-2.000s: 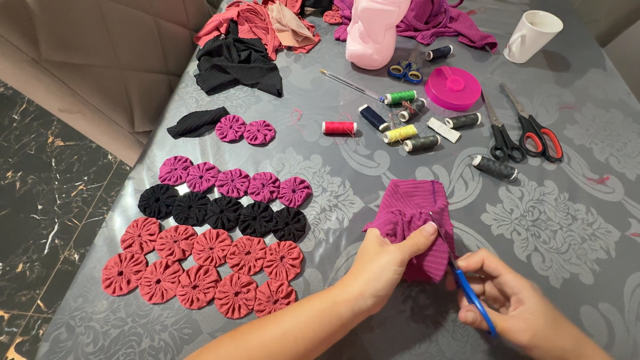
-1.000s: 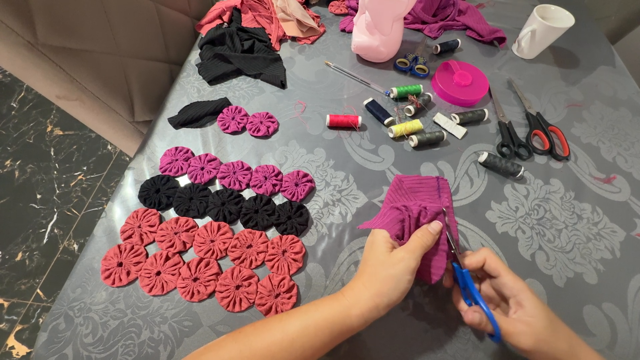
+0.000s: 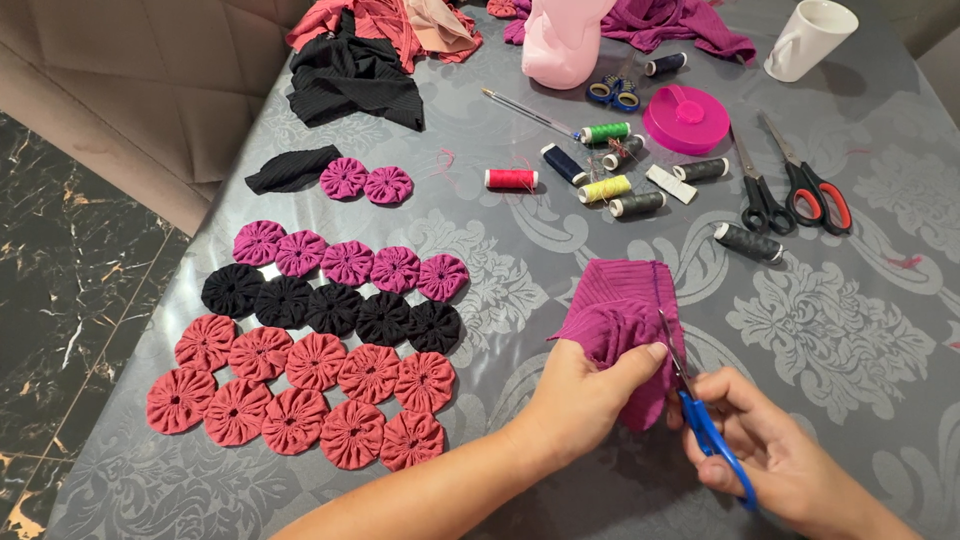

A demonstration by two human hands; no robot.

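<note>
Bunched ribbed magenta fabric (image 3: 626,300) is pinched between the thumb and fingers of my left hand (image 3: 592,390), at the right of centre. A dark drawn line runs near its right edge. My right hand (image 3: 750,442) grips small blue-handled scissors (image 3: 705,427), whose blades lie against that edge along the line. To the left, gathered fabric yo-yos lie in rows: magenta (image 3: 347,262), black (image 3: 334,309) and coral (image 3: 316,362). Two more magenta yo-yos (image 3: 388,184) sit above them beside a folded black fabric piece (image 3: 292,171).
Thread spools, among them a red one (image 3: 511,179), lie beyond my hands with a ballpoint pen (image 3: 532,114), a magenta lid (image 3: 686,120) and black-handled scissors (image 3: 817,195). Farther back are a pink bottle (image 3: 562,45), a white mug (image 3: 811,41) and black cloth (image 3: 356,82).
Both hands keep their hold on the fabric and scissors. The fabric's loose left flap, spread out one second ago, now lies closer to my left hand.
</note>
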